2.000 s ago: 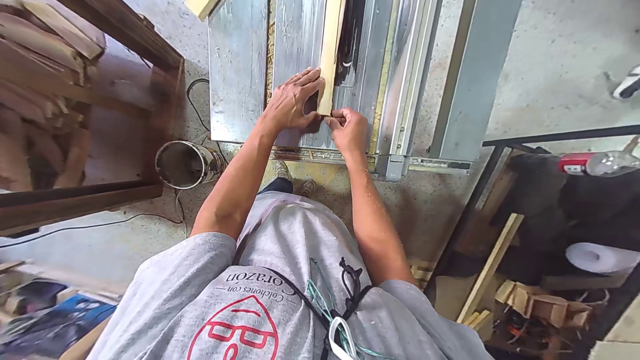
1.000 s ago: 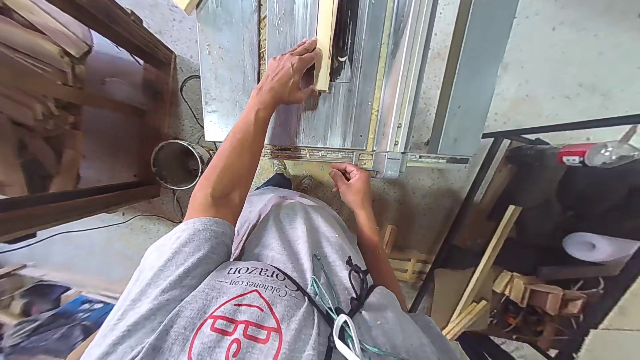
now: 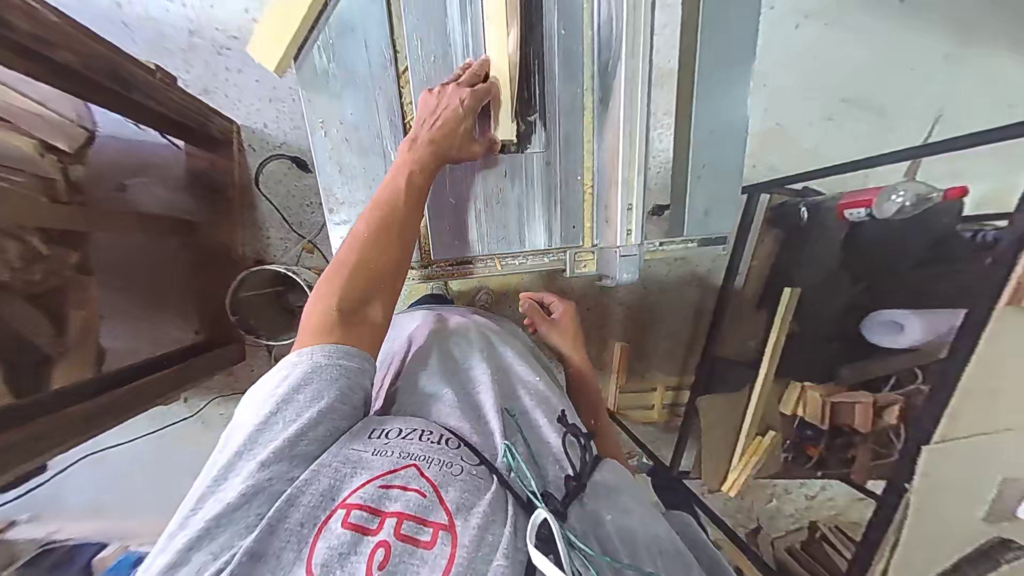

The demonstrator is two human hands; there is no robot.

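A pale wooden strip lies lengthwise on the metal table of what looks like a table saw, beside a dark slot. My left hand rests against the strip's left side near its near end, fingers spread along it and thumb close to the end. Below the table's front edge, my right hand hangs in front of my body with fingers curled; whether it holds something small cannot be told. A metal fence or guide rail runs along the table right of the strip.
A pale board end juts out at the table's upper left. On the left are a wooden rack of offcuts, a round bucket and a cable. A black metal shelf frame on the right holds a plastic bottle, a white roll and wood pieces.
My right hand has left the near end of the strip and come back below the table edge. The strip has moved forward along the table, with my left hand staying against it.
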